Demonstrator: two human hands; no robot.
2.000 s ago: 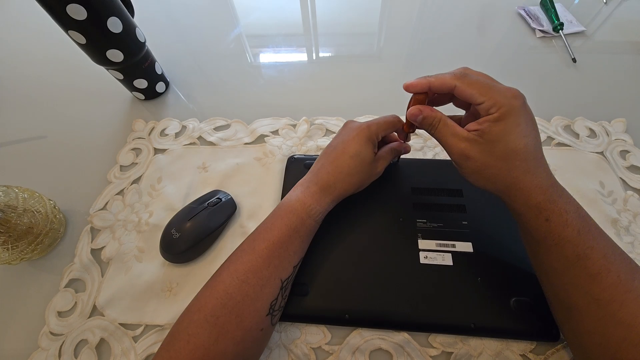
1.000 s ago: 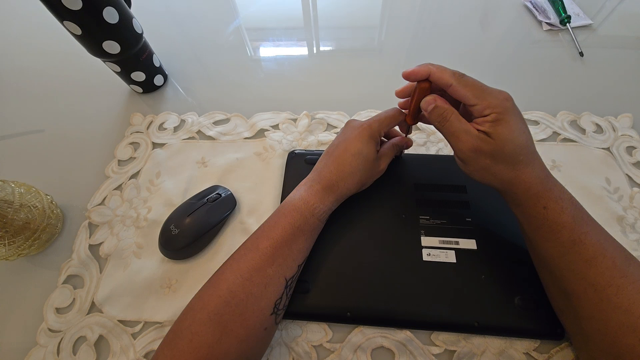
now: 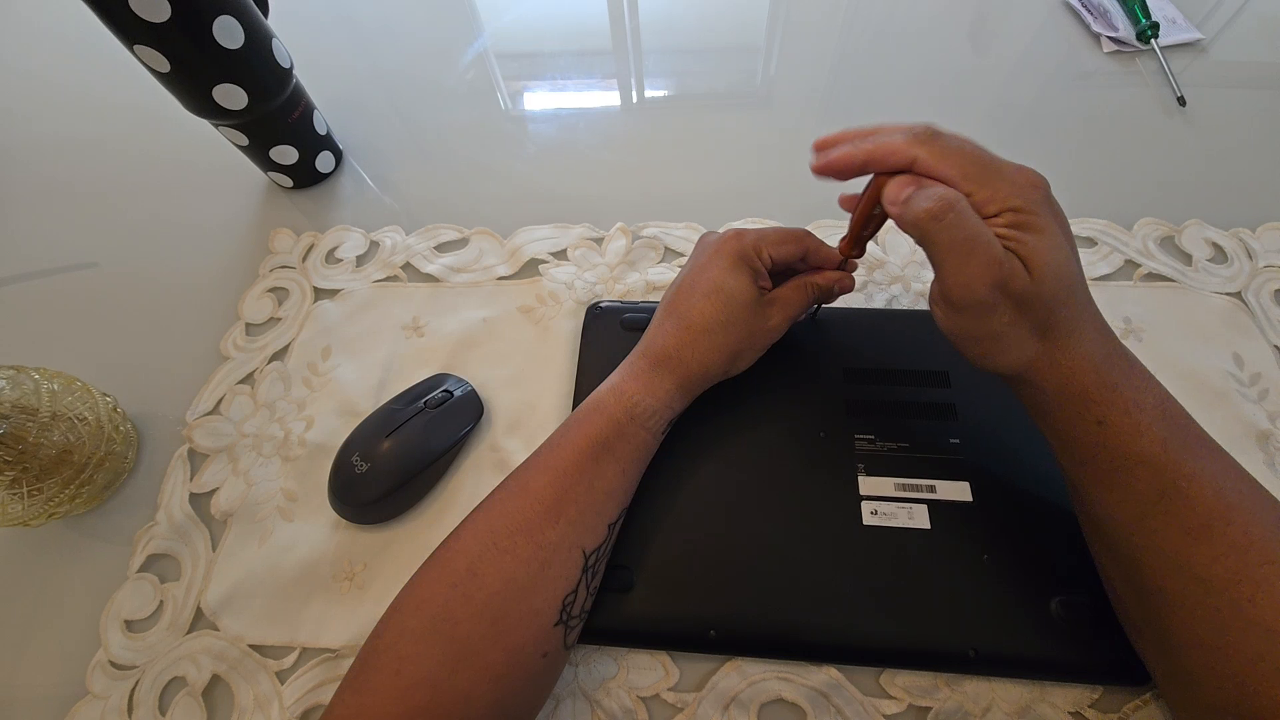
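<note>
A black Samsung laptop (image 3: 780, 540) lies with its underside up, vents and labels showing. My right hand (image 3: 980, 240) holds the orange-brown handle of a screwdriver (image 3: 865, 218) between thumb and fingers, with the index finger lifted and blurred. The handle tilts over the laptop's far edge. My left hand (image 3: 745, 295) pinches the thin shaft just below the handle with thumb and index finger. The shaft's lower end shows a little beneath these fingertips, at the far edge of the laptop; its tip and any screw there cannot be made out.
Under the laptop is a cream cutwork placemat (image 3: 350, 330), with a dark Logitech mouse (image 3: 405, 450) at left. A polka-dot tumbler (image 3: 270, 110) stands at the back left and a yellowish glass piece (image 3: 60, 445) at the left edge. Back right, a green-handled screwdriver (image 3: 1150, 35) rests partly on a small packet (image 3: 1180, 28).
The fingers of my right hand have shifted around the screwdriver handle and spread more from it. My left hand keeps its pinch at the laptop's far edge.
</note>
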